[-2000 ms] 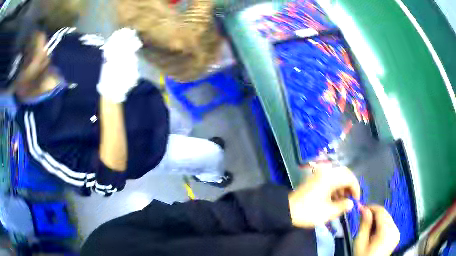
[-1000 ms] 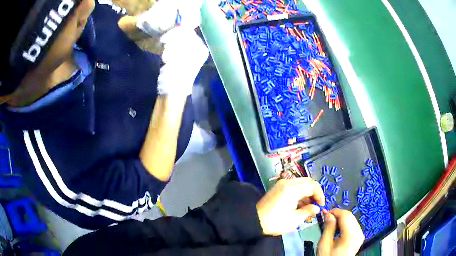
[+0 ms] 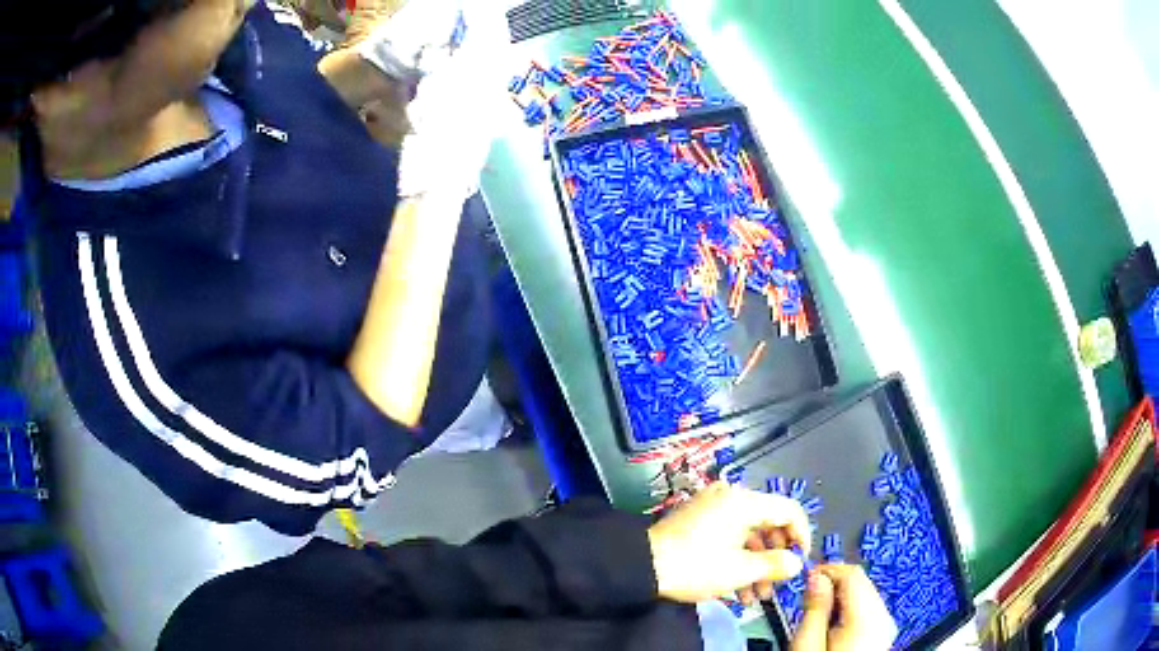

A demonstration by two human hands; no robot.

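Observation:
My left hand (image 3: 731, 541), bare with a black sleeve, pinches a small blue piece (image 3: 798, 557) at its fingertips, over the near tray. My right hand (image 3: 844, 610), bare and cut off by the bottom edge, has its thumb and finger pinched at the same piece; a tiny reddish end seems to show there, mostly hidden by the fingers. The near black tray (image 3: 826, 460) holds short blue pieces, mostly on its right side. The far black tray (image 3: 794, 363) is crowded with blue pieces, with red sticks along its right side.
Red sticks (image 3: 686, 460) lie by the gap between trays. A loose red-and-blue heap (image 3: 629, 70) and black strips (image 3: 572, 15) lie beyond the far tray. A co-worker in a dark jacket (image 3: 286, 254) with white gloves is at left. Stacked folders (image 3: 1080, 528) stand at right.
The view has shifted and steadied; trays now sit lower and further left than two seconds ago. My hands stay pinched together over the near tray. The co-worker's gloved hands are now beside the bench.

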